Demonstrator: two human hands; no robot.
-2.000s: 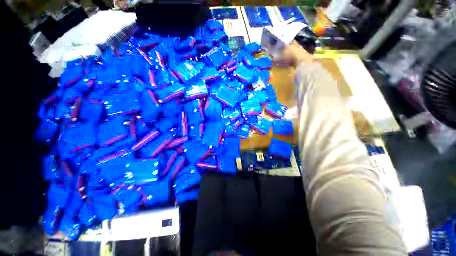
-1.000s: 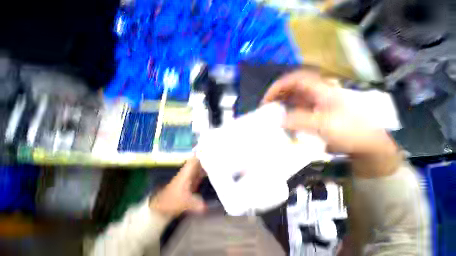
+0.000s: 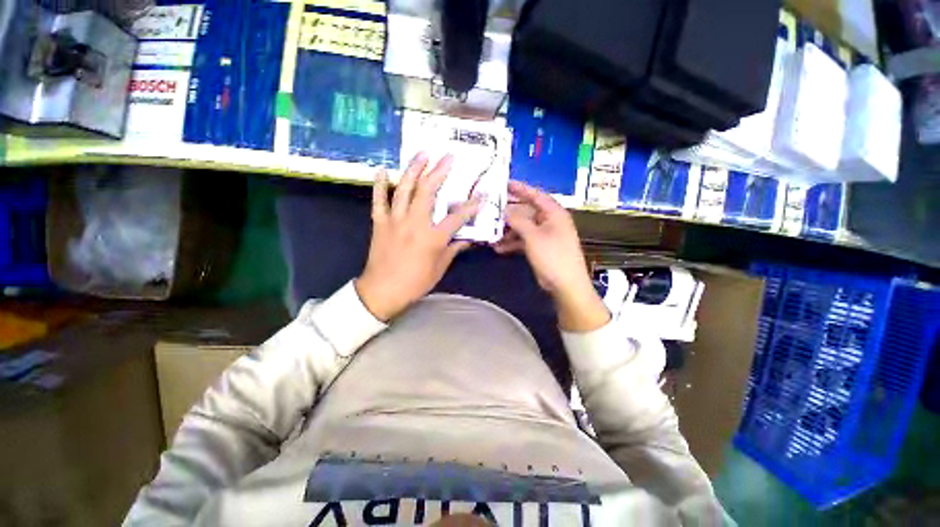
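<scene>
A white housing (image 3: 469, 152) lies at the front edge of the bench, partly over the lap, with a dark wire on its upper face. My left hand (image 3: 410, 232) lies over its left side, fingers spread on the face and edge. My right hand (image 3: 544, 235) pinches its lower right edge with thumb and fingers. A silvery fixture (image 3: 404, 64) stands just behind the housing, with a long black tool (image 3: 463, 41) above it.
Black pads (image 3: 644, 57) and stacked white covers (image 3: 809, 113) stand right of the fixture. A metal block (image 3: 88, 88) is at the far left. Printed cardboard (image 3: 235, 82) covers the edge. White units (image 3: 660, 299) fill a carton by the right knee. A blue crate (image 3: 835, 381) stands right.
The right arm has come back from the blue heap. The blurred white items held above the lap are now one housing, at the bench edge under both hands. The view has tilted down.
</scene>
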